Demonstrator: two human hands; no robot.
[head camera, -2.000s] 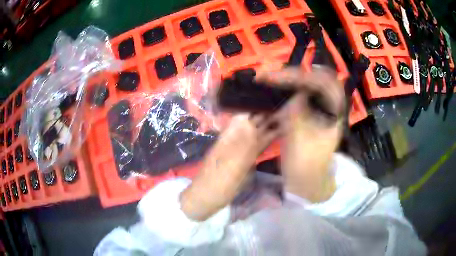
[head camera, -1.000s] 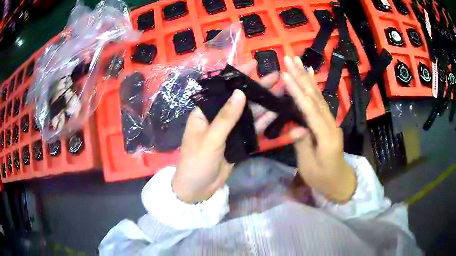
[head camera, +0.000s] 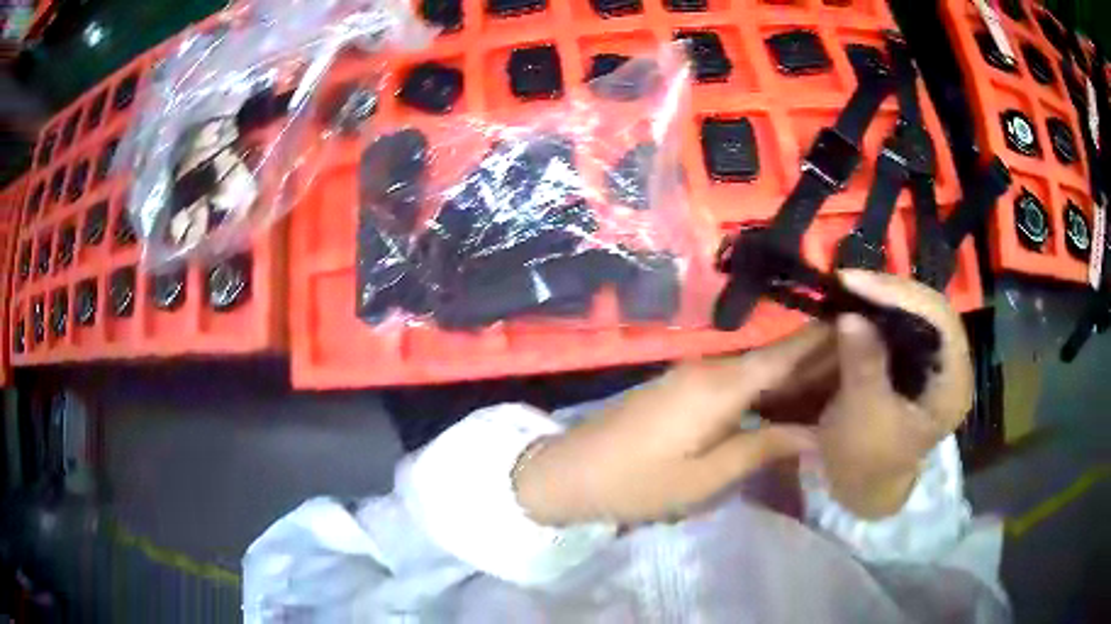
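My right hand (head camera: 895, 402) is closed on a black watch strap (head camera: 798, 283), blurred, at the right front edge of the orange-red pocket tray (head camera: 329, 347). The strap slants from the tray edge up into my palm; whether a case is joined to it I cannot tell. My left hand (head camera: 731, 421) reaches across from the left and meets my right hand. Its fingertips are mostly hidden, so its grip is unclear. Strapped watches (head camera: 831, 159) lie lengthwise across the tray's right end. Black square watch cases (head camera: 731, 146) sit in pockets.
A clear plastic bag (head camera: 524, 226) with black pieces lies on the tray's left front. Another crinkled bag (head camera: 213, 183) with pale and black pieces lies further left. Neighbouring trays with round watch cases (head camera: 228, 283) stand left and right (head camera: 1029, 219). A yellow floor line (head camera: 1072, 497) shows lower right.
My hands were apart over the tray, my left holding a bunch of black straps. Now they meet at the lower right, my right closed on a strap. The view has shifted, moving the trays lower and right.
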